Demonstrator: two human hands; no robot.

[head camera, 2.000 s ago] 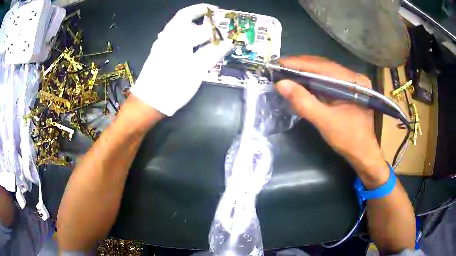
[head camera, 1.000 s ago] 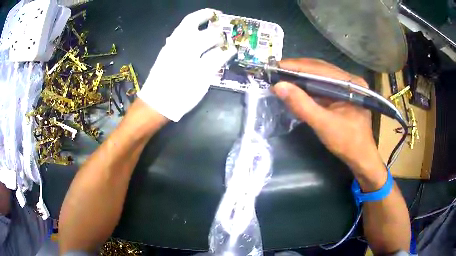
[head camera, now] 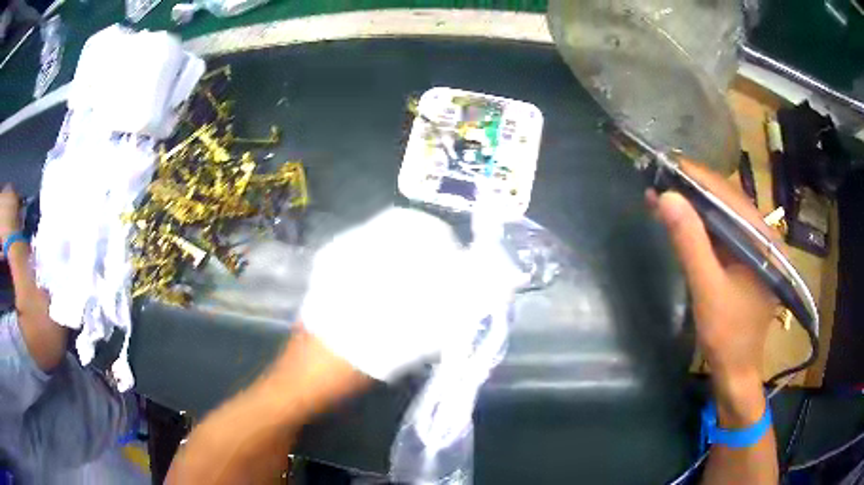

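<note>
The white socket housing (head camera: 531,142) lies open side up on the dark mat, with a green circuit board (head camera: 491,133) and brass strips inside. My gloved left hand (head camera: 393,289) is blurred below the housing, at or over the white cord in its clear plastic bag (head camera: 445,407); its fingers are lost in glare, so I cannot tell if it grips the cord. My bare right hand (head camera: 725,303) holds the black soldering iron (head camera: 744,248) at the right, its tip pointing up-left, apart from the housing.
Loose brass strips (head camera: 204,194) are piled at the left, beside stacked white power strips (head camera: 128,80) with hanging cords. A translucent hood (head camera: 654,66) hangs upper right above a cardboard-coloured tray (head camera: 815,284). A pale belt edge (head camera: 379,26) runs behind. Another person's arm (head camera: 33,303) shows far left.
My left hand has left the housing and moved down over the bagged cord. My right hand has drawn the iron away to the right. The view has shifted, showing more of the back.
</note>
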